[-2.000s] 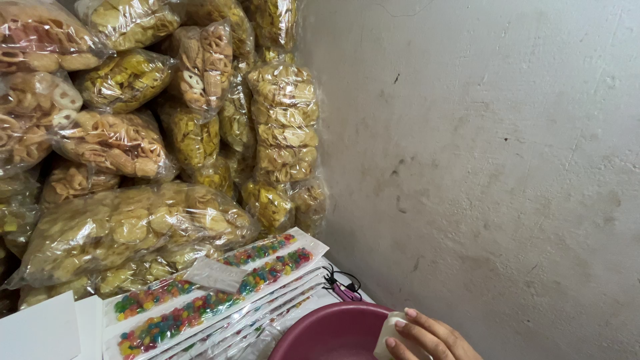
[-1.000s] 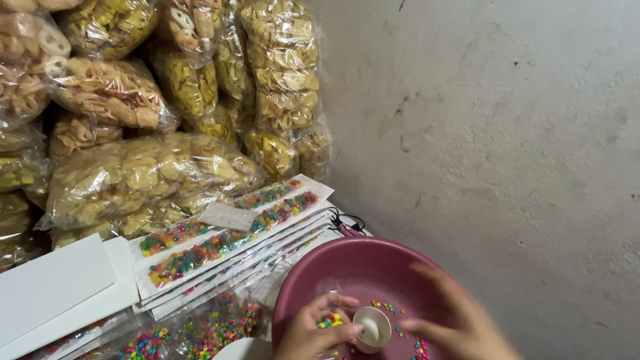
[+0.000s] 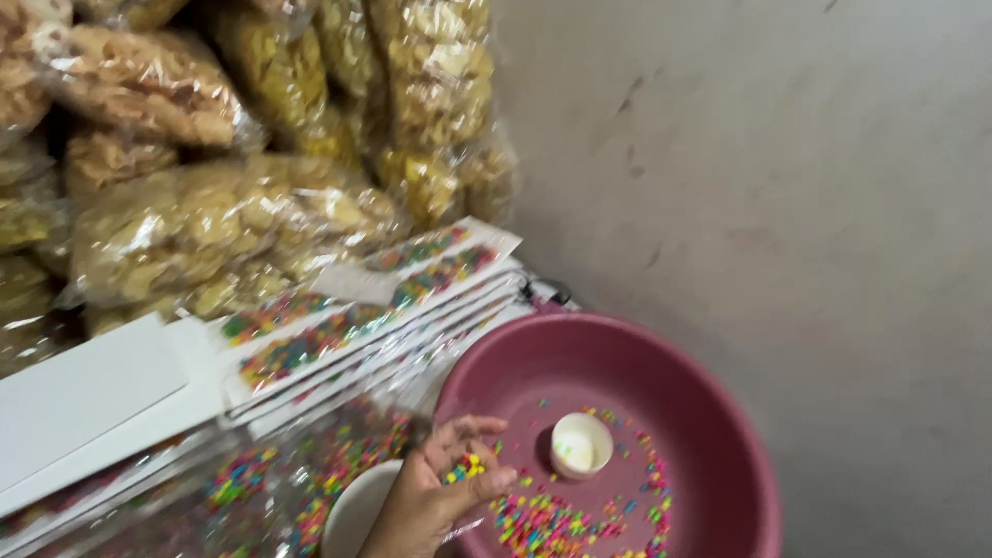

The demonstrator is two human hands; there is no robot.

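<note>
My left hand (image 3: 449,484) is over the left side of a dark pink plastic basin (image 3: 697,380), its fingers curled around some small multicoloured candies (image 3: 467,468). In the basin, right of that hand, stands a small white cup (image 3: 581,446) with a little pale content at its bottom. Loose coloured candies (image 3: 542,523) lie scattered over the basin floor around the cup. My right hand is out of view. A white round container (image 3: 360,504) is partly hidden behind my left wrist.
Stacked white cards with packed coloured candies (image 3: 310,341) lie left of the basin, near blank white boards (image 3: 85,403). Clear plastic bags of candies (image 3: 240,477) lie at lower left. Large bags of snacks (image 3: 240,217) are piled behind. A bare wall (image 3: 744,170) rises at right.
My right hand, over the basin one second ago, has left the view. The small cup that was between my hands now stands apart from them. The view has tilted down.
</note>
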